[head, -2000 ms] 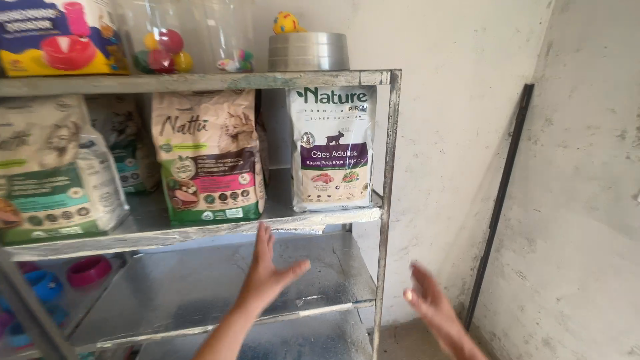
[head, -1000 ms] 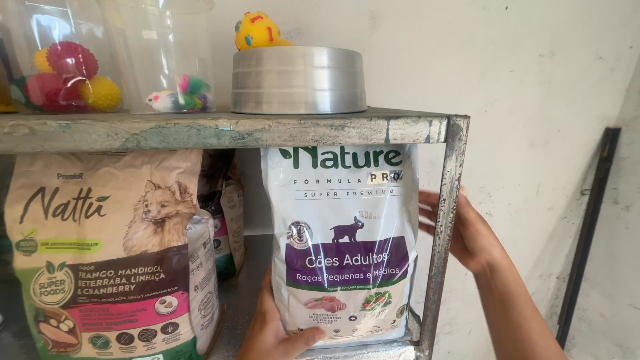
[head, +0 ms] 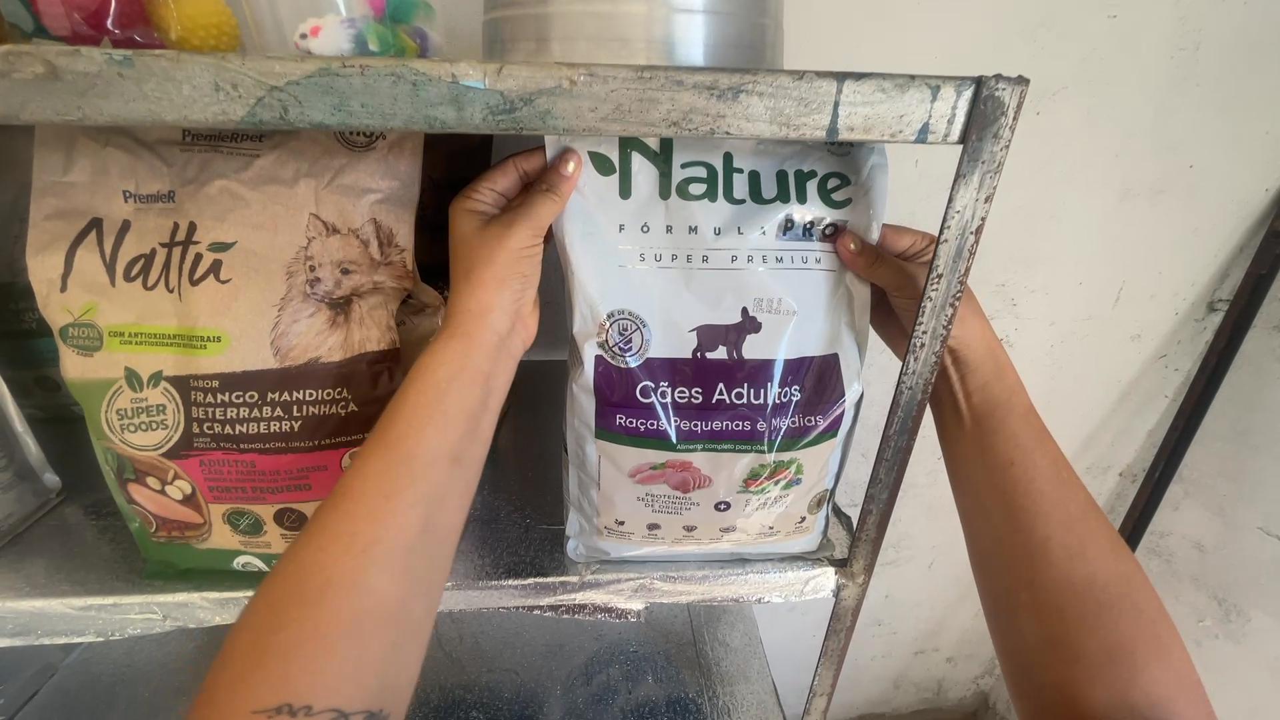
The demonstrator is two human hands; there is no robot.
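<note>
A white and purple dog food bag (head: 715,400) stands upright on the metal shelf, at its right end. My left hand (head: 515,240) pinches the bag's upper left edge, thumb in front and fingers behind. My right hand (head: 900,280) grips the upper right edge with its thumb on the front; its fingers are partly hidden, and the wrist passes behind the shelf's corner post. Left of my left hand stands a brown and green dog food bag (head: 230,330), with a dog drawn on its front.
The upper shelf's metal edge (head: 620,100) runs just above both bags and bears a steel bowl (head: 632,30) and small toys (head: 365,35). The rusty corner post (head: 915,390) stands at the right. A dark bar (head: 1205,370) leans against the wall. A lower shelf (head: 600,665) shows beneath.
My left hand has moved up from the bag's lower left side to its upper left edge. My right hand now holds the upper right edge. The view has moved closer since two seconds ago.
</note>
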